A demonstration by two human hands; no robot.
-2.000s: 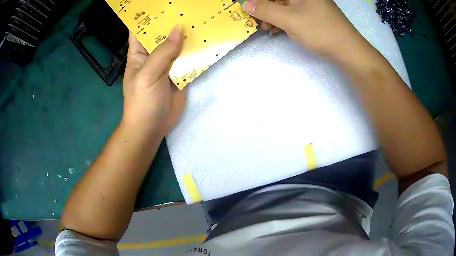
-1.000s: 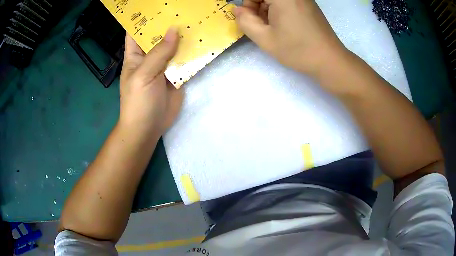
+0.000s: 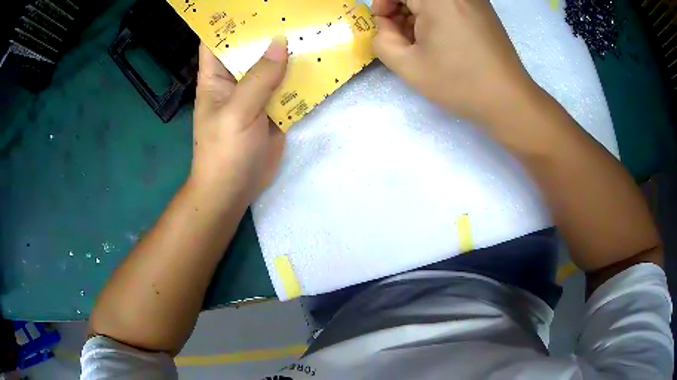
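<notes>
A yellow PCB panel (image 3: 319, 63) with black print and small holes is held tilted above the white foam sheet (image 3: 401, 178), its far part cut off by the top edge. My left hand (image 3: 237, 111) grips its left side, thumb on top and fingers beneath. My right hand (image 3: 438, 44) is at the panel's right edge, its fingers bent together by the board. Whether a small component is between the right fingertips cannot be seen. A pile of small black components (image 3: 592, 26) lies at the foam sheet's far right corner.
A black rack with an open end handle (image 3: 152, 82) lies on the green mat (image 3: 96, 178) beyond my left hand. Slotted racks stand at the upper left (image 3: 41, 44) and upper right (image 3: 661, 37). Yellow tape strips (image 3: 286, 276) are on the foam's near edge. A blue object (image 3: 33, 344) is at lower left.
The panel has turned and tilted slightly in my left hand, with the glare shifted across it. My right fingers have moved from the panel's corner to closer in along its right edge, more curled.
</notes>
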